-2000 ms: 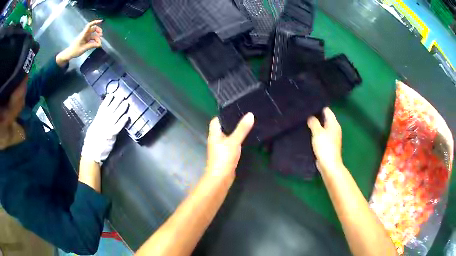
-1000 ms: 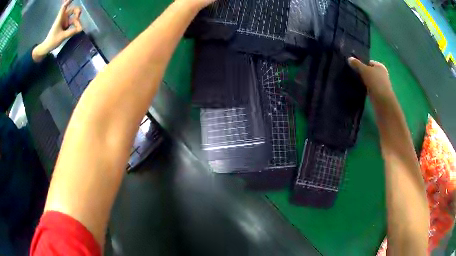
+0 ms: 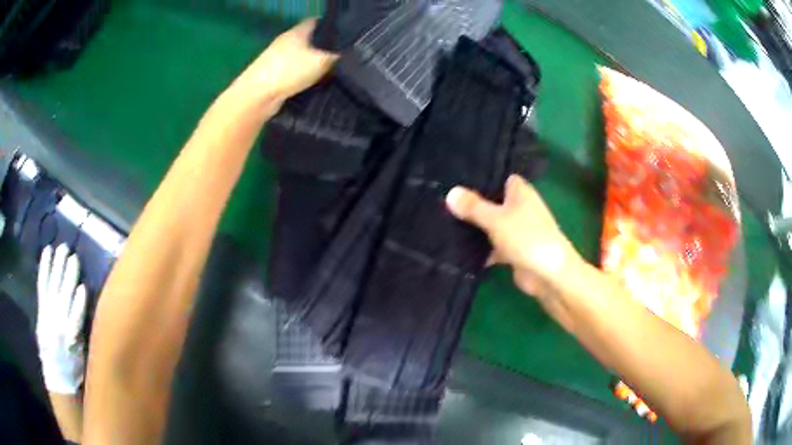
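Note:
Several black trimmer bases lie in a loose overlapping pile on the green belt, blurred by motion. My right hand (image 3: 519, 228) is bare and grips the right edge of a long trimmer base (image 3: 425, 235), underside up, thumb on top. My left hand (image 3: 295, 63) is bare, at the upper left of the pile, its fingers hidden behind a trimmer base with a printed grid (image 3: 404, 48); its grip cannot be made out. Other printed bases (image 3: 308, 348) show at the lower left of the pile.
A clear bag of orange-red pieces (image 3: 664, 209) lies to the right. A neighbouring worker's white-gloved hand (image 3: 59, 322) is at the far left by another black base (image 3: 52, 209). The green belt (image 3: 165, 96) runs behind; a dark bench surface (image 3: 234, 348) is in front.
The view has shifted. My right hand still grips a long base, now tilted across the pile. My left hand, mostly out of frame a second ago, now shows at the pile's upper left.

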